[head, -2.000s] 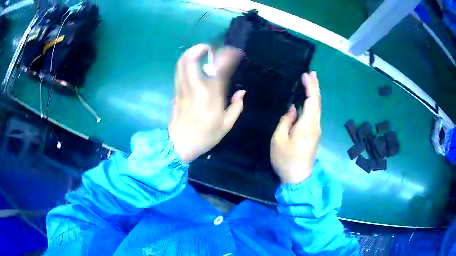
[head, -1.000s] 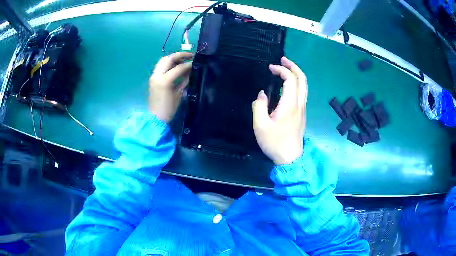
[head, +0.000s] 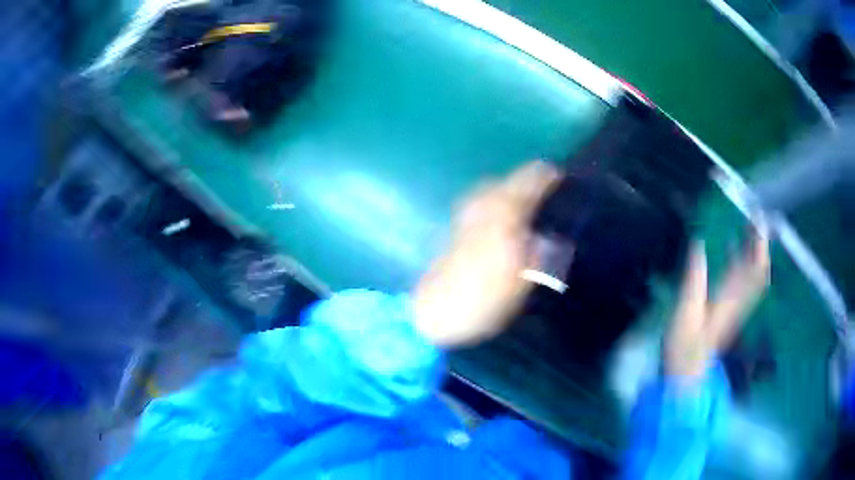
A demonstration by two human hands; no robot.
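The frame is strongly blurred. A wide black housing lies on the green bench right of centre, its far end near the white edge strip. My left hand is at the housing's left side, its fingers at or over the edge; I cannot tell whether it holds anything. A short white strip shows beside it, too blurred to name. My right hand is to the right of the housing, fingers apart, with nothing seen in it.
A black unit with an amber strip stands at the upper left on the green bench. A white edge strip runs along the bench's far side. A grey post is at the right.
The view has turned, so the bench and housing appear slanted and farther right. My right hand has come away from the housing's right side. The foam pads can no longer be made out.
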